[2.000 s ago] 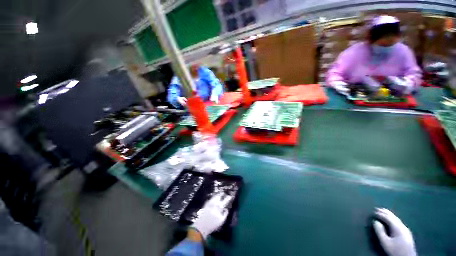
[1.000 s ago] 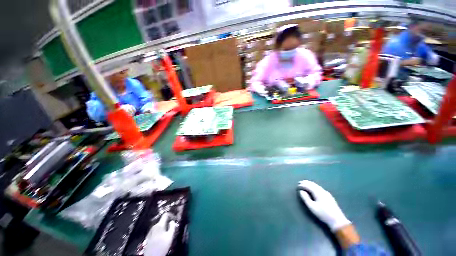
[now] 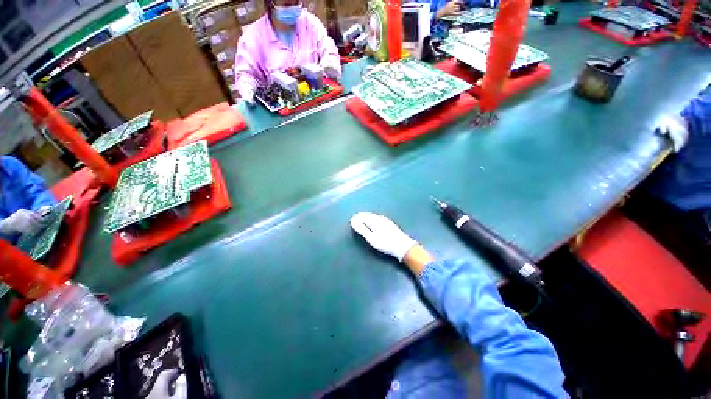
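The black parts tray point(image 3: 187, 351) is at the lower left, cut off by the frame's bottom edge, with small silvery hardware in it. My gloved left hand point(image 3: 168, 385) shows only in part at the bottom edge, over the tray; its fingertips are too small and blurred to read. My right hand point(image 3: 382, 235), in a white glove, rests on the green bench with nothing visible in it, fingers close together. The black electric screwdriver point(image 3: 491, 243) lies on the bench just right of my right hand, its bit towards the far side.
Green circuit boards point(image 3: 409, 90) lie on red pads point(image 3: 390, 134) along the far side. Red-wrapped posts point(image 3: 505, 54) stand between them. A crumpled plastic bag point(image 3: 74, 331) is behind the tray. A metal pot point(image 3: 599, 81) stands far right. A person in pink point(image 3: 284, 47) faces me; a gloved hand point(image 3: 672, 132) is at right.
The view has swung to the right. The tray and my left hand have moved to the lower-left edge, and the whole screwdriver, the metal pot and a person at the right now show.
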